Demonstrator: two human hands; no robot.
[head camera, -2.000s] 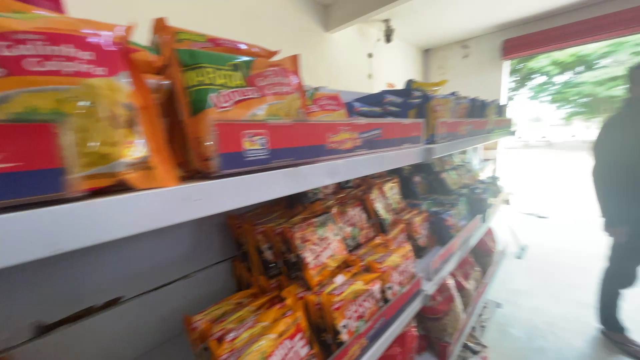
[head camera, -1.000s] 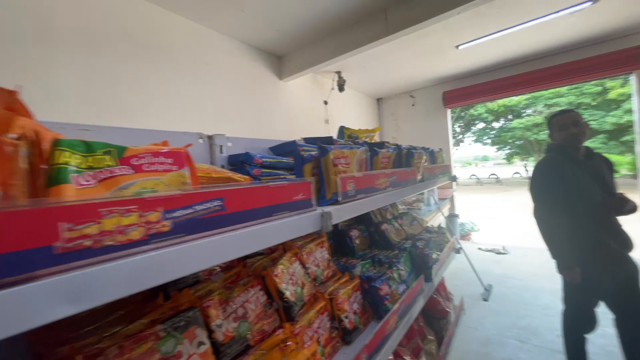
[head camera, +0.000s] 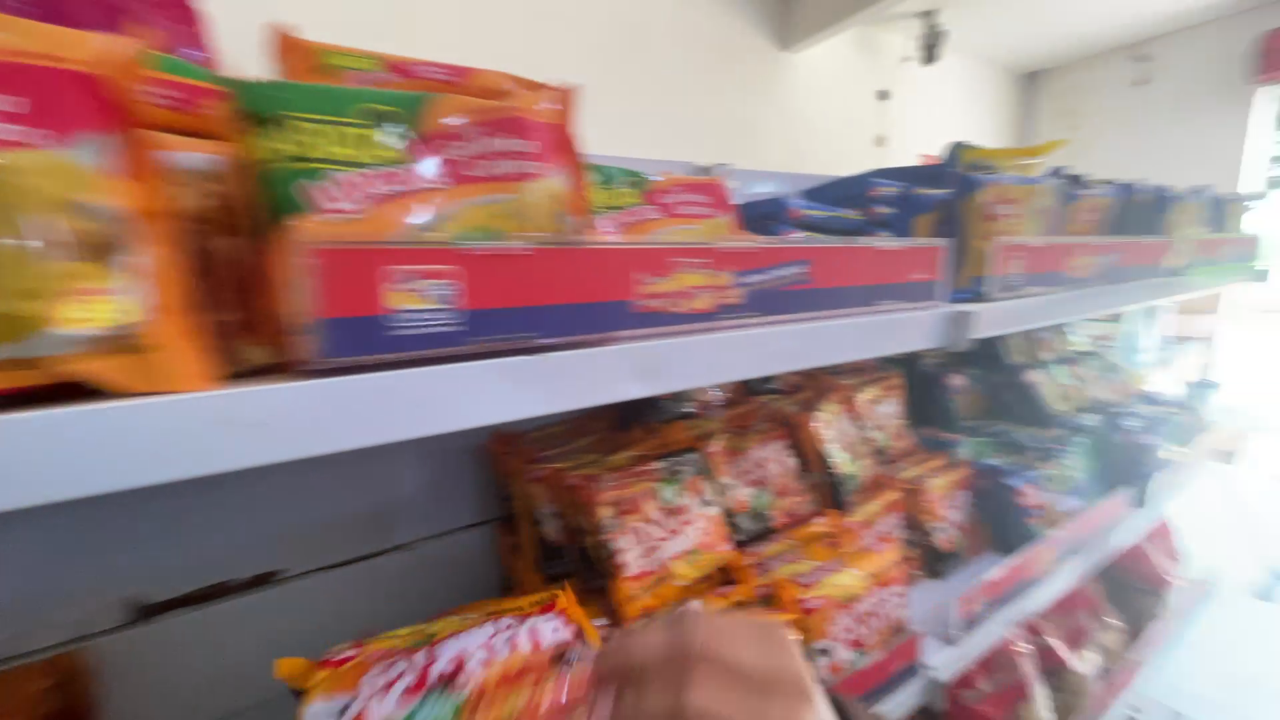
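My right hand (head camera: 705, 668) shows blurred at the bottom edge, right of centre. It closes on the right end of a yellow-orange food packet (head camera: 450, 660), which tilts up to the right in front of the lower shelf; my fingertips are hidden. Behind the hand, similar orange packets (head camera: 665, 530) stand and lie in piles. On the upper shelf (head camera: 560, 382) are large orange and green packets (head camera: 410, 160) behind a red and blue strip (head camera: 560, 290). My left hand is out of view.
Blue packets (head camera: 870, 200) continue along the upper shelf to the right. Dark packets (head camera: 1040, 470) fill the lower shelf beyond the orange ones, and red bags (head camera: 1060, 640) sit below. The grey back panel (head camera: 250, 540) shows at lower left.
My right hand has come into view at the bottom with a packet. The view has swung left and closer to the shelf, so the standing person and the doorway have mostly left it.
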